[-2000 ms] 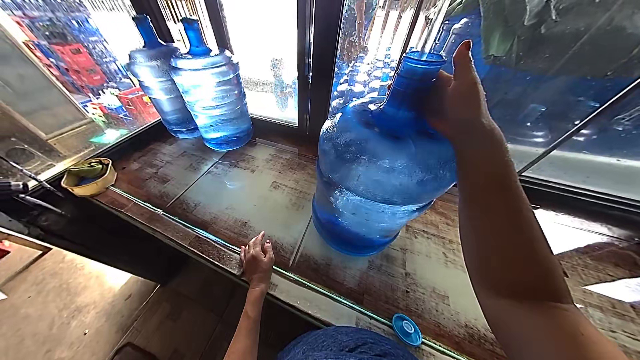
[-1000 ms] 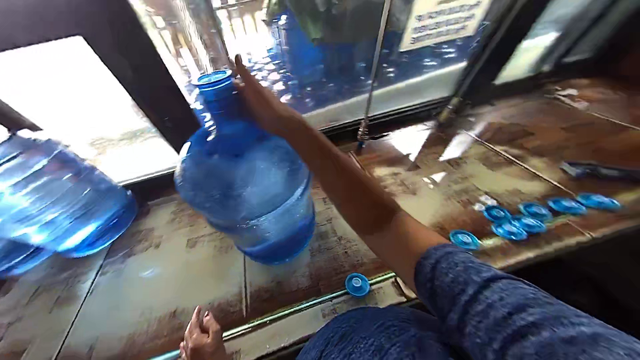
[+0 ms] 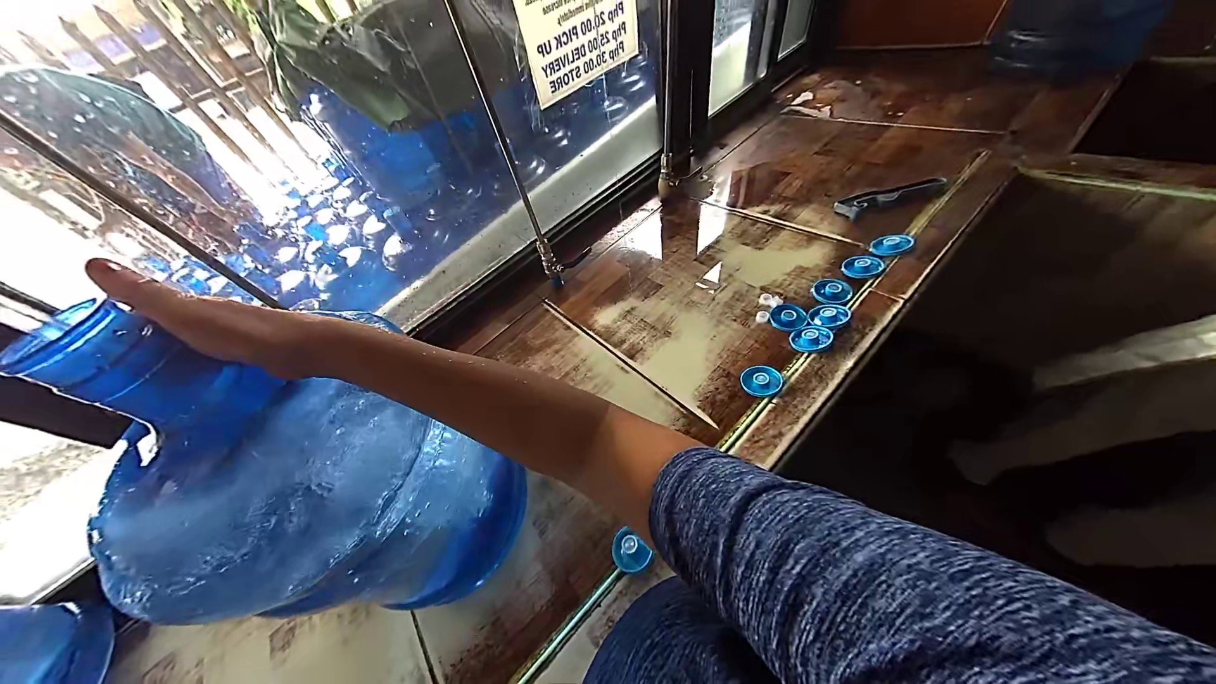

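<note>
A large blue plastic water jug [image 3: 285,513] stands on the wood-patterned tiled ledge at the left, looking tilted in this slanted view. My right hand [image 3: 209,328] lies against its neck, with one digit pointing past the rim and the other fingers hidden. The jug's mouth is uncapped. My right forearm crosses above the ledge. Near my sleeve lies a blue plastic cap [image 3: 632,550] on the ledge's front strip. More blue caps [image 3: 830,316] lie in a loose group farther right, beside small white pieces [image 3: 766,307]. My left hand is out of view.
Part of another blue jug [image 3: 52,641] shows at the lower left. A dark grey handled tool [image 3: 888,198] lies beyond the caps. Glass panes with dark frames [image 3: 689,85] border the ledge; a sign [image 3: 579,43] bears writing. A blue container [image 3: 1073,38] stands far back right.
The view has turned strongly to the right. My left hand, on the ledge's front edge in the earlier frames, has gone out of view. My right hand remains at the jug's neck.
</note>
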